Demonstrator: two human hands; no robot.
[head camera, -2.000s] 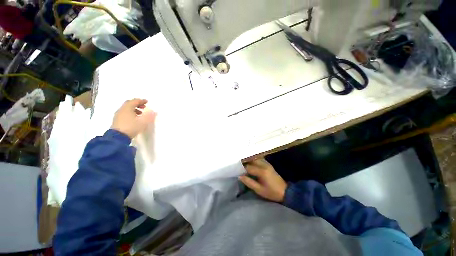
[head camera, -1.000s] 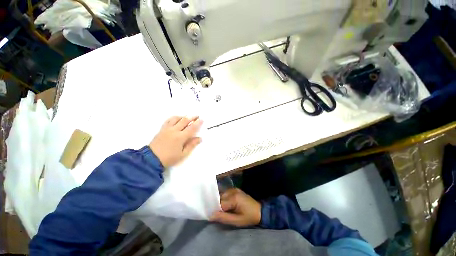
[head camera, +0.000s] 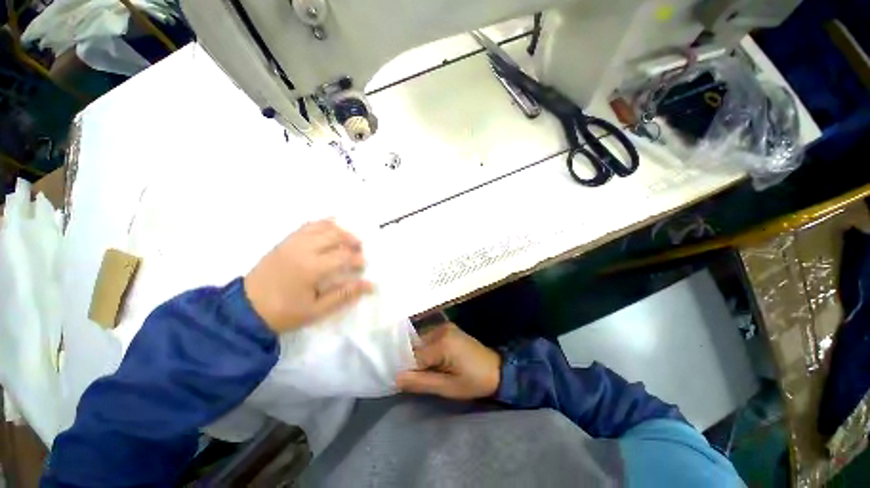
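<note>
A thin white fabric piece (head camera: 358, 353) lies over the near edge of the white table and hangs down in front. My left hand (head camera: 310, 276) rests on it with bent fingers, left of and nearer than the needle area. My right hand (head camera: 450, 364) pinches its edge below the table's near edge. The presser foot area (head camera: 334, 143) of the off-white sewing machine (head camera: 429, 29) is above my left hand. Where the fabric ends on the bright table cannot be told.
Black scissors (head camera: 596, 143) lie right of the needle, beside small metal snips (head camera: 516, 88). A clear bag (head camera: 744, 119) with dark items is at the table's right. A tan card (head camera: 113, 288) and crumpled white fabric (head camera: 29, 295) are at the left.
My left hand has moved right from the table's left part onto the fabric near the front edge. My right hand keeps hold of the fabric edge. The tan card has come into sight.
</note>
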